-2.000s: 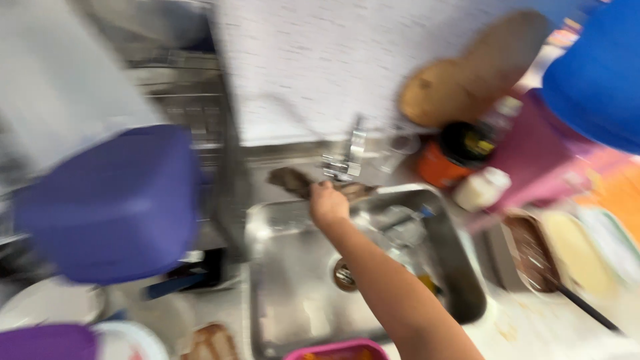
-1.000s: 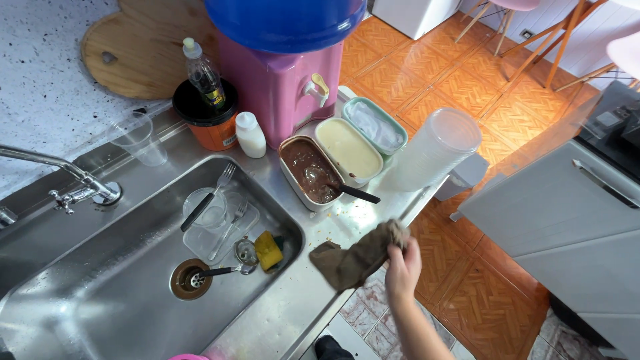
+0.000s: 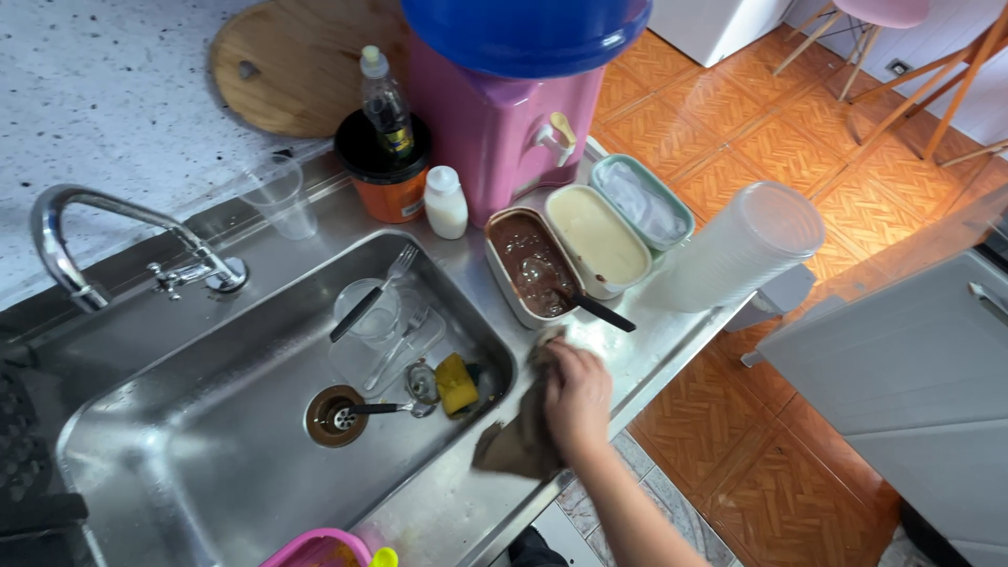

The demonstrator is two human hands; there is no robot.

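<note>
My right hand (image 3: 581,394) grips a dark brown cloth (image 3: 524,429) and presses it on the steel counter, between the sink's right rim and the counter's front edge. Just beyond the hand stands a container of brown liquid (image 3: 531,264) with a black-handled utensil (image 3: 602,312) in it. In the steel sink (image 3: 228,441) lie forks, clear plastic containers (image 3: 370,311), a black-handled spoon (image 3: 382,408) by the drain, and a yellow sponge (image 3: 455,384). My left hand is not in view.
A pink water dispenser (image 3: 504,126) with a blue top, an orange bucket (image 3: 390,189), a white bottle (image 3: 446,206), a lidded cream tub (image 3: 598,236) and a stack of clear containers (image 3: 732,248) stand around the counter. The faucet (image 3: 118,209) arches over the sink. A pink container (image 3: 315,551) is at the bottom.
My right hand was behind the sink by the faucet two seconds ago. One second ago it held the cloth at the counter's front edge; now the cloth is down beside the sink. The view has swung right.
</note>
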